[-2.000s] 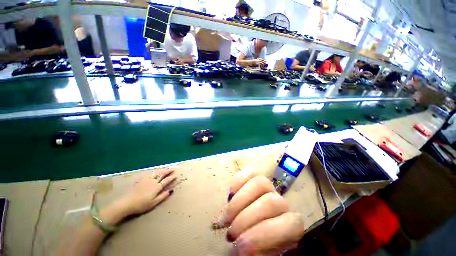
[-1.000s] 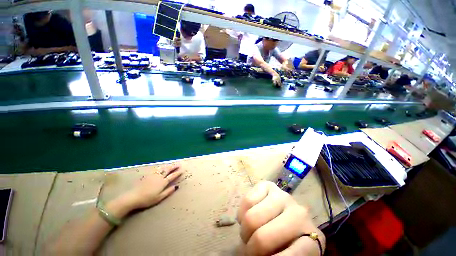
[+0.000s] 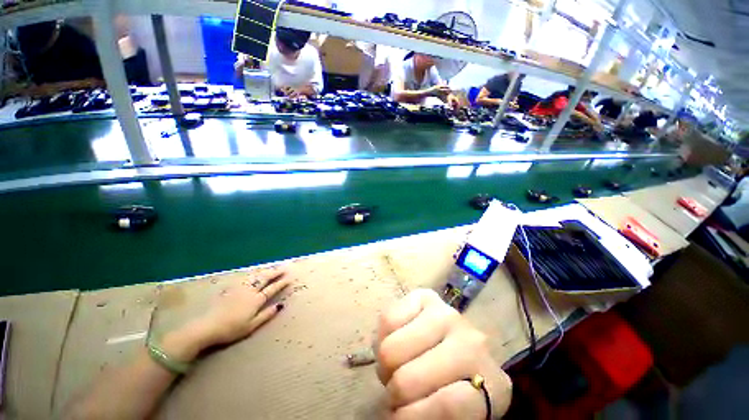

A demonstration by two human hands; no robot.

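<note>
My left hand (image 3: 234,316) rests palm down on the cardboard bench cover (image 3: 287,385), fingers spread and holding nothing. My right hand (image 3: 435,353) is a curled fist in front of the power supply, close to the camera; its inside is hidden. A small whitish connector (image 3: 360,358) shows at the fist's left edge, low over or on the cardboard; whether the fist grips it cannot be told. The white power supply (image 3: 484,246) has a lit blue display. Black units ride the green belt, one (image 3: 355,215) ahead and one (image 3: 134,218) at left.
A tray of black parts (image 3: 575,258) sits right of the supply, with thin cables hanging beside it. Red items (image 3: 641,236) lie farther right. A dark-edged phone-like thing (image 3: 4,357) is cut off at left. People sit across the conveyor (image 3: 246,246), behind piled black parts.
My right fist has turned, so its fingertips no longer show and a wrist cord does. The connector shows more clearly beside it. My left hand stays flat. The view has shifted slightly.
</note>
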